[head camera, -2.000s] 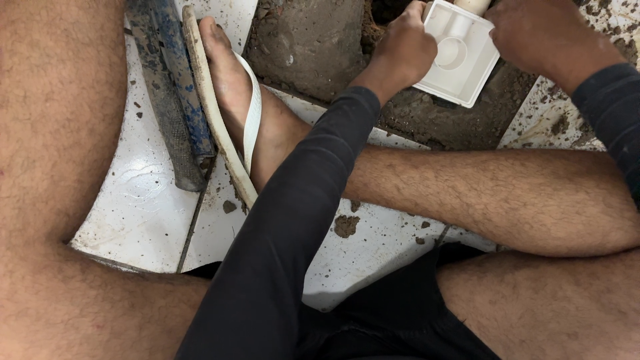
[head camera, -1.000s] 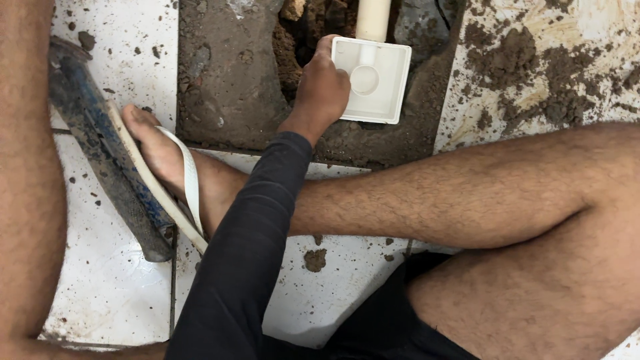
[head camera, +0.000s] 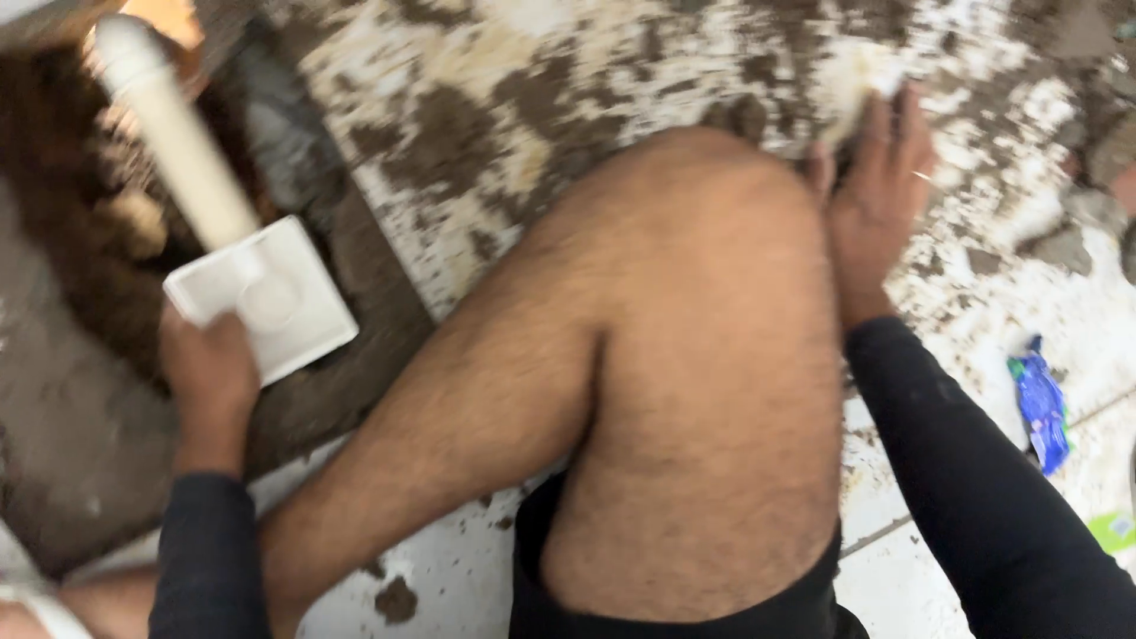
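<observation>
At the left, my left hand (head camera: 211, 364) grips the lower left edge of a square white plastic box (head camera: 306, 306), which has a round recess in it. A cream plastic pipe (head camera: 182, 146) meets the box's upper edge and runs up over a dug hole. Beyond my bent knee, my right hand (head camera: 879, 186) reaches over the dirty tiles at the upper right, fingers apart and blurred. Whether it touches something pale near the thumb, I cannot tell.
My bent leg (head camera: 692, 355) lies between the hands. Broken rubble (head camera: 1061, 248) lies at the right edge, with a crumpled blue wrapper (head camera: 1040, 404) below it. Mud (head camera: 448, 142) is smeared over the white tiles. The hole (head camera: 62, 231) has rough edges.
My right hand was at the box two seconds ago and is now out to the right beyond my knee. My left hand stays on the box. The view has swung right.
</observation>
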